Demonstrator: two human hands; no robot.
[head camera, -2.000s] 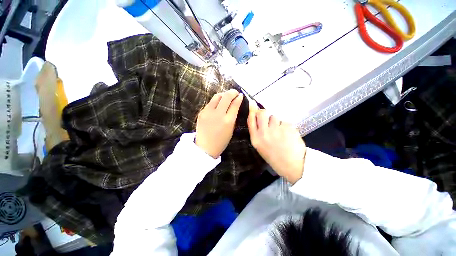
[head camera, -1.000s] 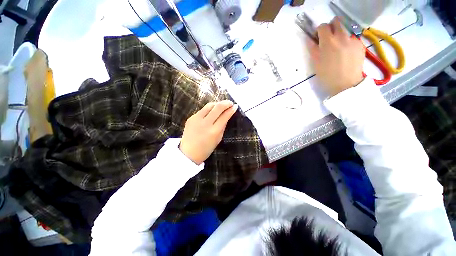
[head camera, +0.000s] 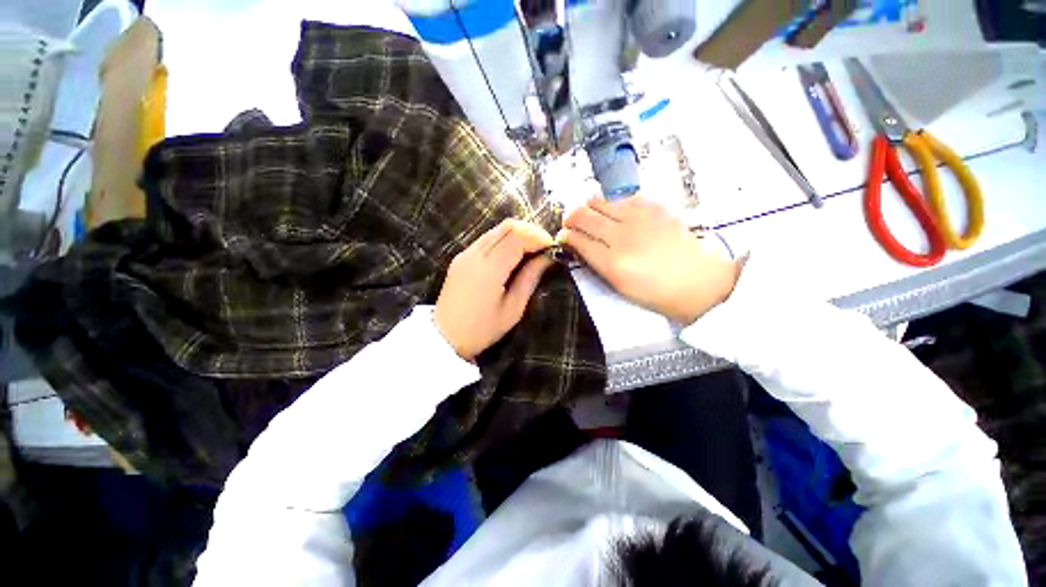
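Note:
A dark plaid garment (head camera: 270, 264) with thin pale yellow lines covers the left of the table, and part of it hangs over the front edge. The lit presser foot and needle area of the sewing machine (head camera: 537, 189) is above its right part. My left hand (head camera: 491, 287) pinches the garment's edge just below the needle. My right hand (head camera: 652, 258) meets it there, fingertips also on the cloth edge. The fingertips touch, and the small fold between them is partly hidden.
Silver tweezers (head camera: 771, 140), small blue-and-pink snips (head camera: 828, 112) and scissors with red and yellow loops (head camera: 906, 184) lie right of the machine head. Brown card (head camera: 759, 29) is at the top. A measuring scale (head camera: 671, 365) edges the table.
My right hand has come back left from the tools to the cloth edge beside my left hand. The tweezers and snips now lie uncovered. The view has shifted.

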